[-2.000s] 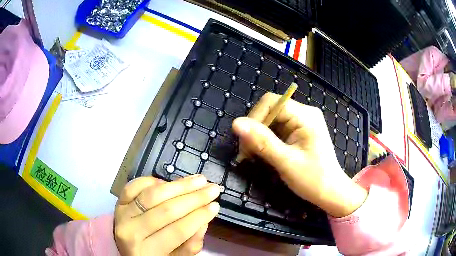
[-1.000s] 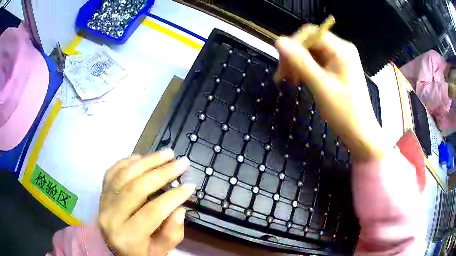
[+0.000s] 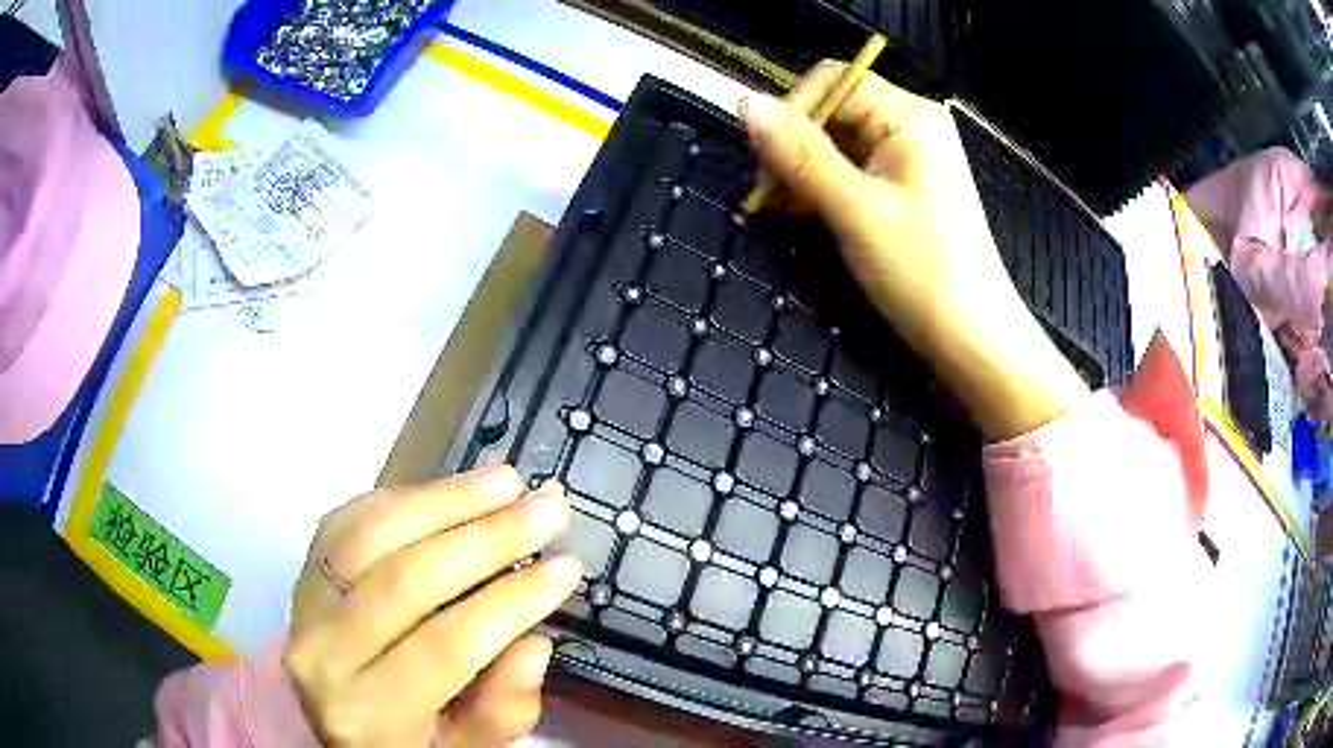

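Note:
A large black plastic tray (image 3: 712, 383) lies tilted in front of me, with small silver metal parts (image 3: 627, 520) at the grid crossings. My right hand (image 3: 874, 190) holds a thin tan-gold pointed tool (image 3: 852, 81) like a pen over the tray's far part; its tip is near a crossing in the upper rows. My left hand (image 3: 431, 599) rests on the tray's near left corner, fingertips on the rim and a thumb below; it covers that corner. Whether the tip touches a part cannot be told.
A blue bin (image 3: 351, 102) of loose silver parts and white paper slips (image 3: 278, 205) are at upper left. Cardboard (image 3: 468, 358) shows under the tray. Black tray stacks (image 3: 1045, 241) stand behind and right. A green label (image 3: 158, 547) is at lower left. Another person's pink sleeve (image 3: 1260, 219) shows at right.
My right hand crossed from the tray's middle to its far edge, then moved left and lower, its tool now over the upper rows. My left hand slid slightly left along the tray's near corner.

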